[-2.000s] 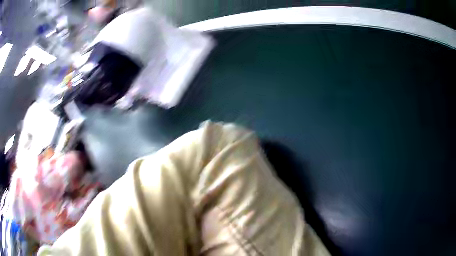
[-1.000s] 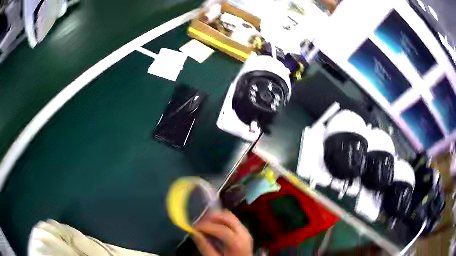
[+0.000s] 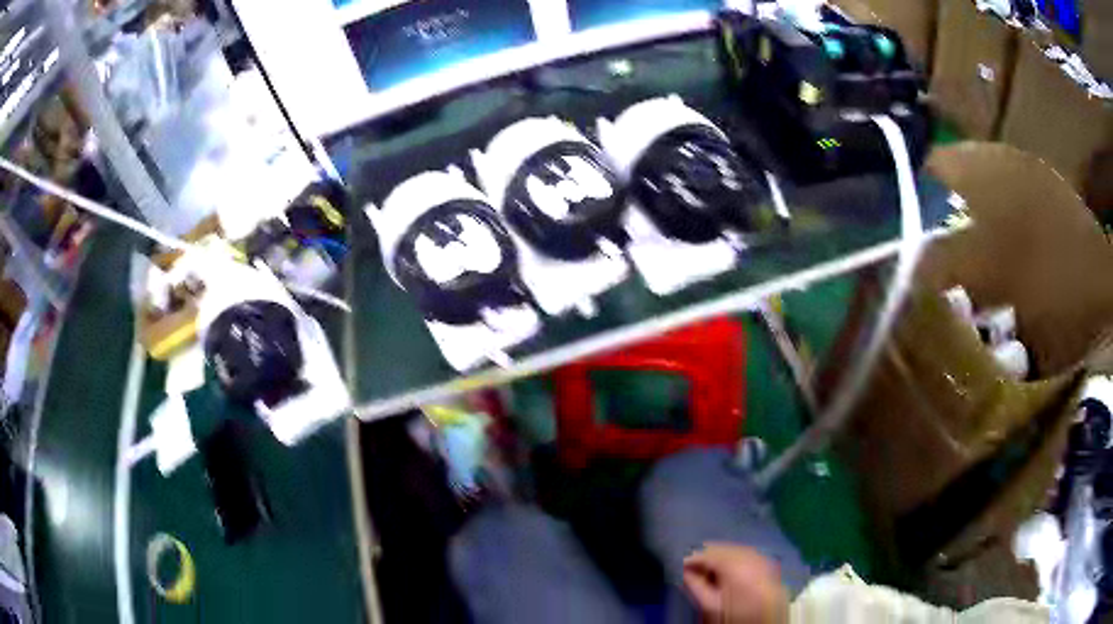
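Observation:
Three white-hooded PTZ cameras with black ball heads stand in a row on the dark green bench: the left one (image 3: 454, 250), the middle one (image 3: 561, 195) and the right one (image 3: 690, 177). Another camera (image 3: 254, 351) stands on the left bench part. My right hand (image 3: 736, 585) is low in the picture, blurred, with fingers curled over my grey-clad leg; nothing shows in it, but its grip is unclear. It touches no camera. My left hand is out of the picture.
A tape roll (image 3: 171, 568), a flat black object (image 3: 232, 478) and a yellow-brown tray (image 3: 169, 319) are at left. A monitor (image 3: 446, 46) stands behind. A red stool or crate (image 3: 720, 390) is below; a black stack (image 3: 842, 92), white cable (image 3: 901, 262) and open carton (image 3: 1013, 262) are right.
The view has swung right towards the row of cameras. The tape roll, held in a hand one second ago, lies on the left bench. My right hand is now over my leg.

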